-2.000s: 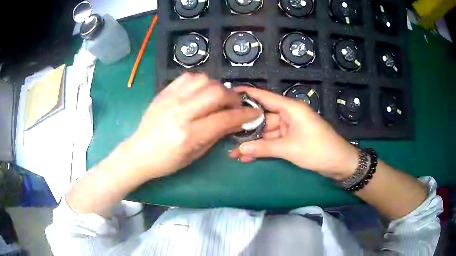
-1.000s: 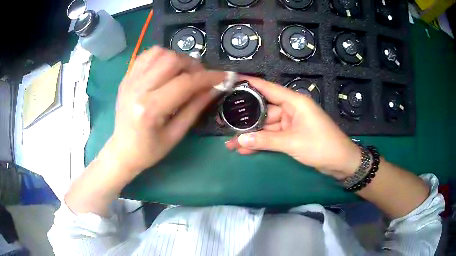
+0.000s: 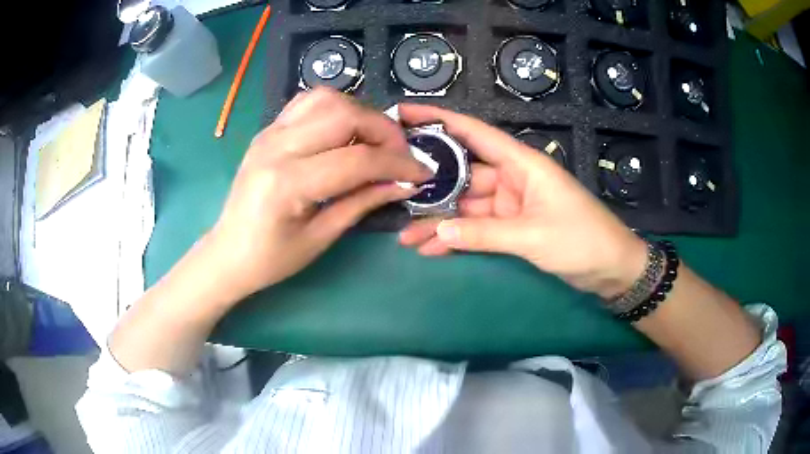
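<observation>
A round smartwatch body (image 3: 451,173) with a silver rim and dark screen faces up at the centre. My right hand (image 3: 524,199) holds it by its edge between fingers and thumb. My left hand (image 3: 320,177) pinches a white wiping cloth (image 3: 423,160) against the screen; the fingers cover the left part of the watch and most of the cloth. The black foam tray (image 3: 573,115) lies behind the hands, with watches such as one (image 3: 425,64) sitting back up in its pockets.
A translucent bottle (image 3: 182,58) with a metal top stands at the upper left. An orange stick (image 3: 242,71) lies between bottle and tray. White papers (image 3: 71,230) with a yellowish sheet (image 3: 73,160) lie at the left on the green mat (image 3: 382,297). Something yellow (image 3: 773,16) is at the upper right.
A second ago my left hand was off the screen, which showed small lit text; now its fingers and the cloth are back on the screen. The watch has moved slightly up.
</observation>
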